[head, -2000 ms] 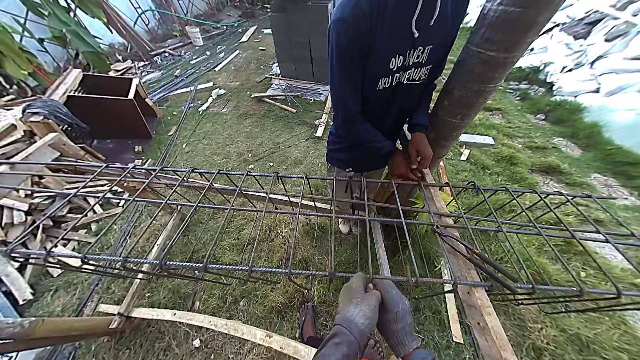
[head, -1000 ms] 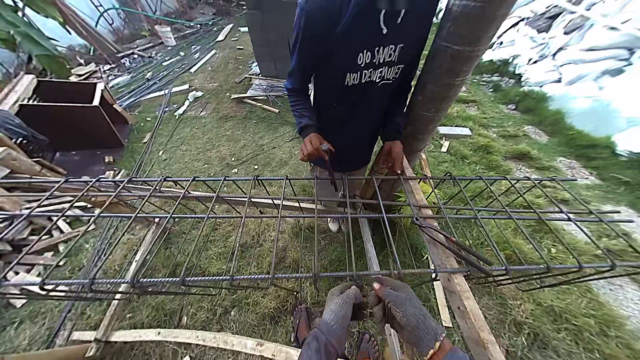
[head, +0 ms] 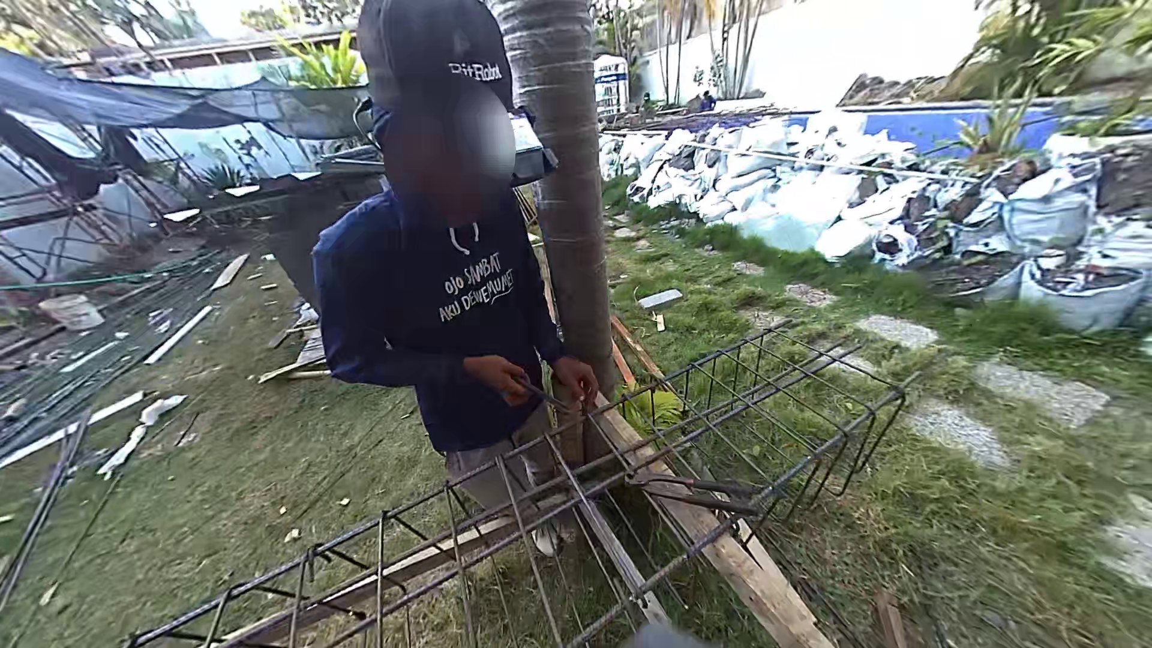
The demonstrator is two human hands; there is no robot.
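A rebar cage (head: 576, 490) of long bars and square stirrups runs diagonally across the head view. Only a blurred grey patch, probably the top of a gloved hand, shows at the bottom edge; which of my hands it is, and any grip, I cannot tell. It lies just below the near end of a narrow wood strip (head: 616, 549). Dark pincer-like handles (head: 702, 495) rest on the cage over a wider wooden board (head: 711, 540). Across the cage, a co-worker's hand (head: 498, 378) holds a slim dark tool; the other hand (head: 576, 380) is at the cage's far side.
A co-worker in a dark blue hoodie (head: 432, 315) stands beyond the cage, beside a tree trunk (head: 576, 198). Loose bars (head: 54, 486) and scrap wood (head: 180, 333) lie on the grass at left. White sacks (head: 774, 198) and stepping stones (head: 958, 432) are at right.
The view has swung up and to the right. Both my gloved hands, seen below the cage before, are now almost wholly out of frame. The co-worker's tool hand has moved closer to the other hand.
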